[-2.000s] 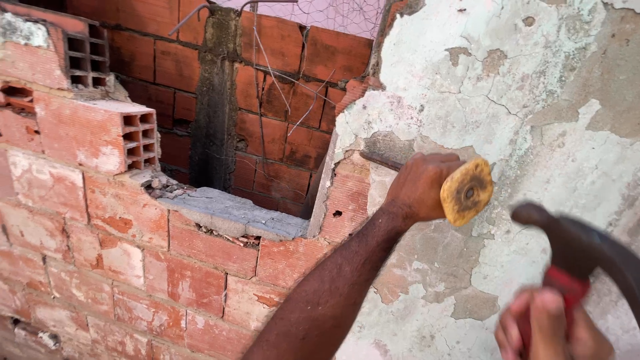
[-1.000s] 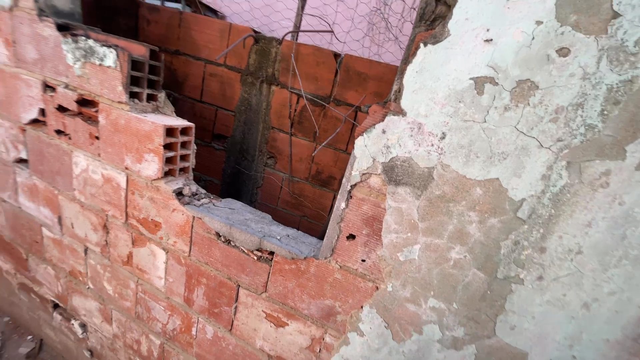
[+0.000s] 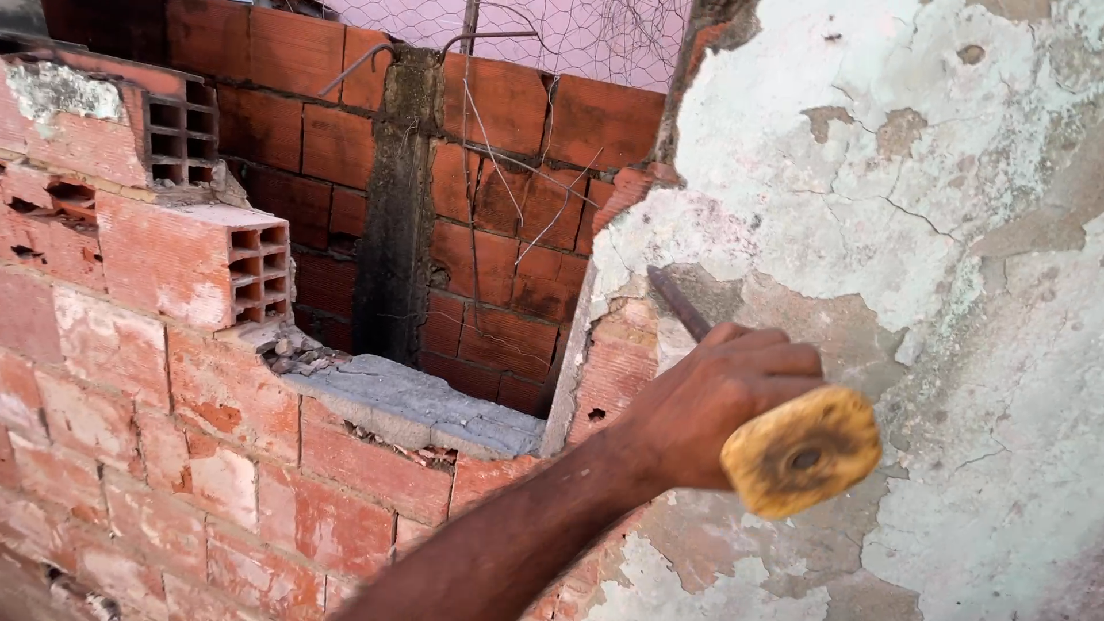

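My left hand is closed around a steel chisel with a yellow, worn hand guard at its struck end. The chisel's tip rests at or close to the edge of the pale plaster, just above exposed ribbed red brick. My right hand is out of frame, and no hammer shows in the present view.
Left of the chisel, the hollow-brick wall has a broken opening with a grey mortar sill. Broken hollow bricks edge it. Behind stand a concrete post, loose wires, bent rebar and wire mesh.
One second ago neither hand was in view; now my left hand is back at the plaster with the chisel. The hammer and right hand, seen two seconds ago at lower right, are out of view.
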